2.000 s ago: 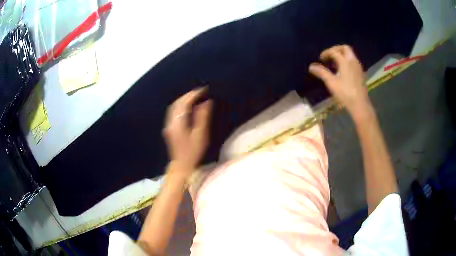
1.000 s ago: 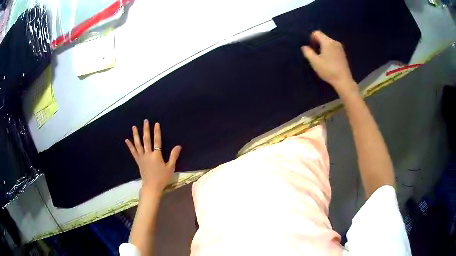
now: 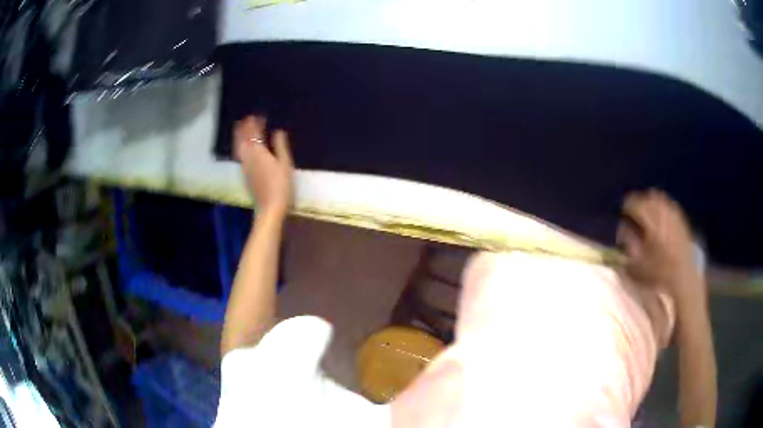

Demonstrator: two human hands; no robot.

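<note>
A long matt black garment (image 3: pixel 452 117), likely trousers or leggings, lies laid out along the front of the white table (image 3: pixel 360 188). My left hand (image 3: pixel 263 163) is on the garment near its left end, fingers somewhat spread and blurred; whether it grips cloth cannot be told. My right hand (image 3: pixel 657 234) is at the garment's front edge on the right, fingers bent and blurred; whether they pinch the cloth is unclear.
Shiny black bagged garments (image 3: pixel 142 38) lie at the table's upper left. Below the table are a blue slatted crate (image 3: pixel 180 292) at left and a round yellow-brown stool (image 3: pixel 397 359). The table's front edge has yellowish tape.
The view has swung toward the table's left end. My left hand has moved toward the garment's left end. My right hand has moved from the middle of the cloth to its front edge.
</note>
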